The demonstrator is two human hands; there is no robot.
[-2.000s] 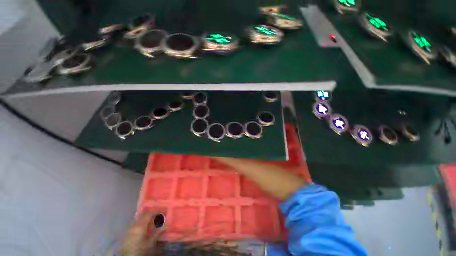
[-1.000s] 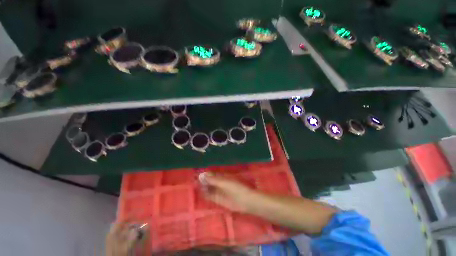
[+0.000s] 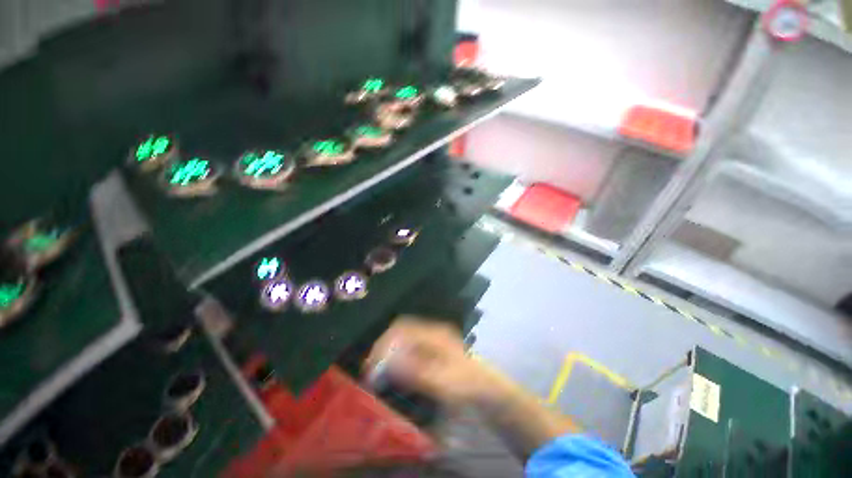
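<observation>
My right hand (image 3: 425, 359) is blurred, raised beside the red compartment tray (image 3: 341, 425) and just in front of the lower green shelf. Its fingers are closed around a small greyish thing, which looks like a watch head; blur hides its details. The tray is tilted and cut off by the bottom edge. On the lower shelf, watch heads lie in a curve, several lit, such as one white-purple watch (image 3: 313, 295). On the upper shelf, watches show green digits, such as one lit watch (image 3: 263, 165). My left hand is out of the picture.
The upper shelf's pale front edge (image 3: 374, 185) runs diagonally above the lower tier. Dark watches (image 3: 173, 429) lie on the lower left shelf. White storage shelving with red trays (image 3: 545, 206) stands beyond the striped floor line. A green-topped unit (image 3: 747, 420) is at the lower right.
The view has swung right, showing the storage shelving. My right hand has moved from over the tray pockets to beside the tray, near the shelf. My left hand has left the picture.
</observation>
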